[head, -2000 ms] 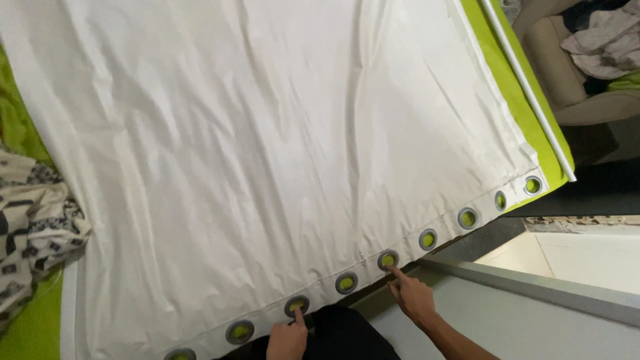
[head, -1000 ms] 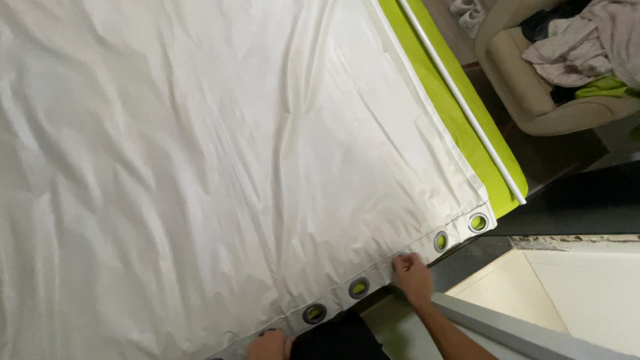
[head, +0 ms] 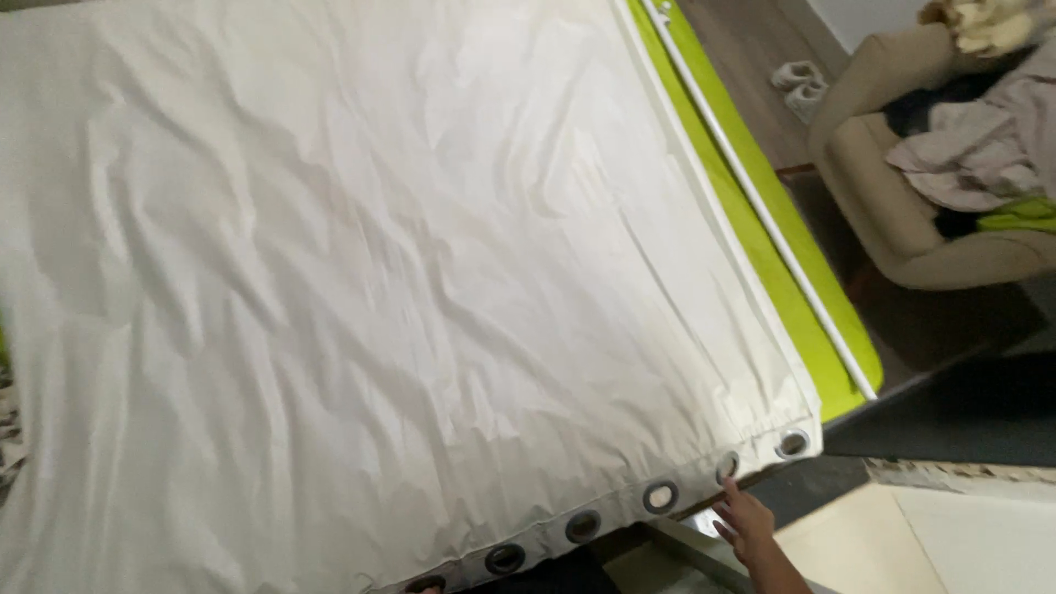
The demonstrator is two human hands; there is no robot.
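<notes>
A large white curtain (head: pixel 396 247) lies spread over a bed with a lime-green cover (head: pixel 817 363). Metal grommets, among them one near the corner (head: pixel 793 444), line its lower hem. My right hand (head: pixel 747 524) is at the second grommet (head: pixel 728 468) from the right corner, a fingertip touching its ring and the other fingers spread below the hem. Only the fingertips of my left hand (head: pixel 427 590) show at the bottom edge, by another grommet; its grip is hidden. A thin white rod (head: pixel 767 214) rests on the green cover along the curtain's right side.
A beige armchair (head: pixel 879 198) heaped with clothes (head: pixel 973 153) stands at the right. White shoes (head: pixel 800 87) are on the floor beyond it. A pale panel-like surface (head: pixel 973 528) with a rough edge lies at the lower right. Patterned fabric (head: pixel 8 433) shows at the left edge.
My right hand has moved right along the hem to a grommet nearer the corner. The hem around my hands is now lifted, its grommets no longer showing green. The view has shifted.
</notes>
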